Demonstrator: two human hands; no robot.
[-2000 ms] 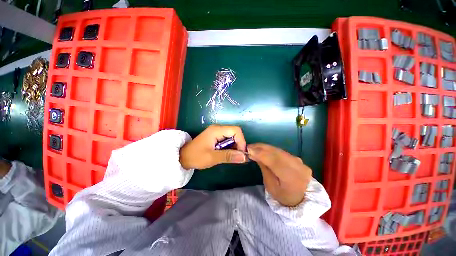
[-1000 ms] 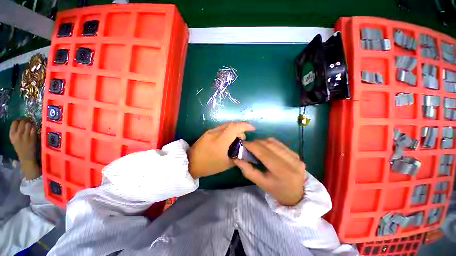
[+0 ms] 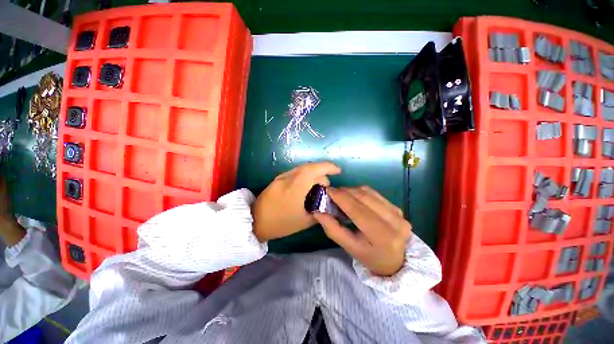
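Note:
A small dark watch head [image 3: 314,199] is held between my two hands, just above the near part of the green bench. My left hand [image 3: 286,203] holds it from the left with bare fingers. My right hand [image 3: 370,225] grips its right side, with part of a grey strip [image 3: 338,213] showing under the fingers. Whether strip and head are joined is hidden by the fingers. A loose pile of thin silver pins [image 3: 299,114] lies beyond my hands.
A red-orange head tray [image 3: 225,127] stands at left with several dark heads. A red-orange band tray [image 3: 458,201] stands at right with grey strips. A black fan-like frame [image 3: 437,91] stands beside it. Another person's arm [image 3: 27,248] shows at far left.
Both hands came together around the head, which turned; the grey strip came into view at my right hand. In the last second the hands barely moved. The other person's hand moved back toward the frame edge.

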